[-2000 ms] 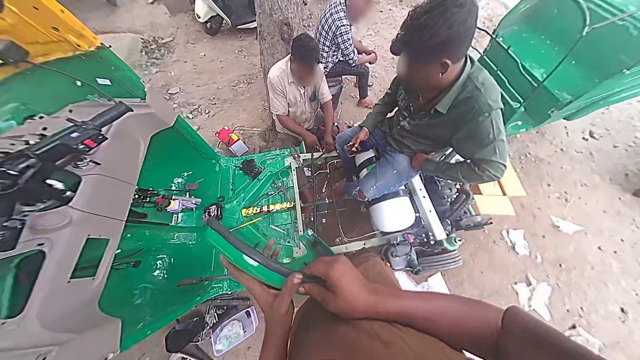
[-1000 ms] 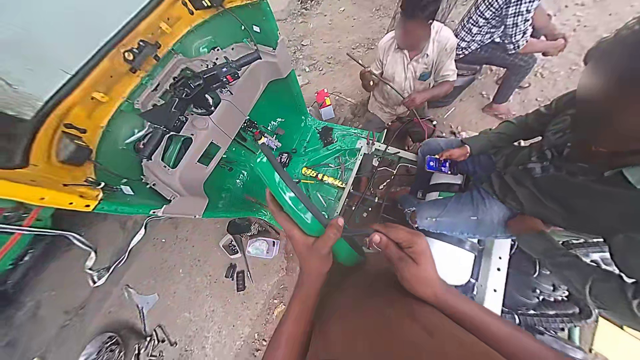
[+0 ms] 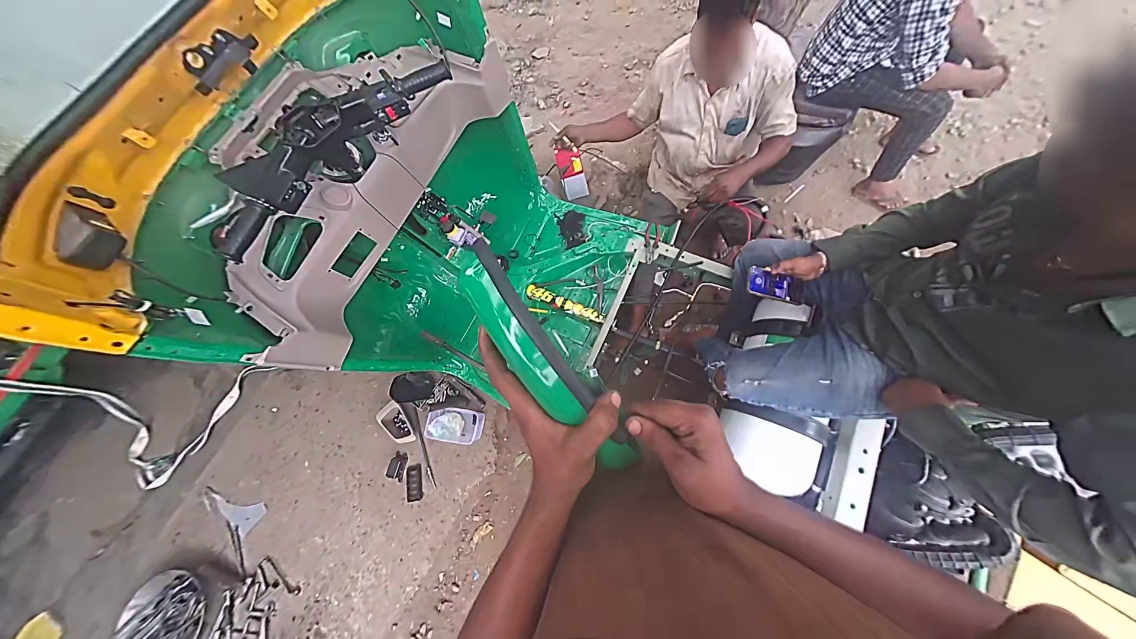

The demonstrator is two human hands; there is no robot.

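A curved green painted panel (image 3: 515,342), with a black rubber strip (image 3: 541,328) along its edge, slants across the middle of the view. My left hand (image 3: 559,435) grips the panel near its lower end, its thumb on the strip. Close beside it, my right hand (image 3: 683,448) pinches the end of the strip between thumb and fingers. Past the panel's far end lies the green floor of a three-wheeler body, with black handlebars (image 3: 337,142) over a grey-brown dashboard (image 3: 390,195).
A person (image 3: 719,106) crouches holding wires beside a red and white box (image 3: 571,173). Another person (image 3: 941,293) sits at the right with a phone (image 3: 770,284); a third sits behind. Plastic trays (image 3: 454,425), loose tools (image 3: 253,599) and a white strap (image 3: 142,435) lie at left.
The view has swung left since two seconds ago. My right hand has come to the strip's near end beside my left hand. The crouching person's arm has lowered toward the red and white box.
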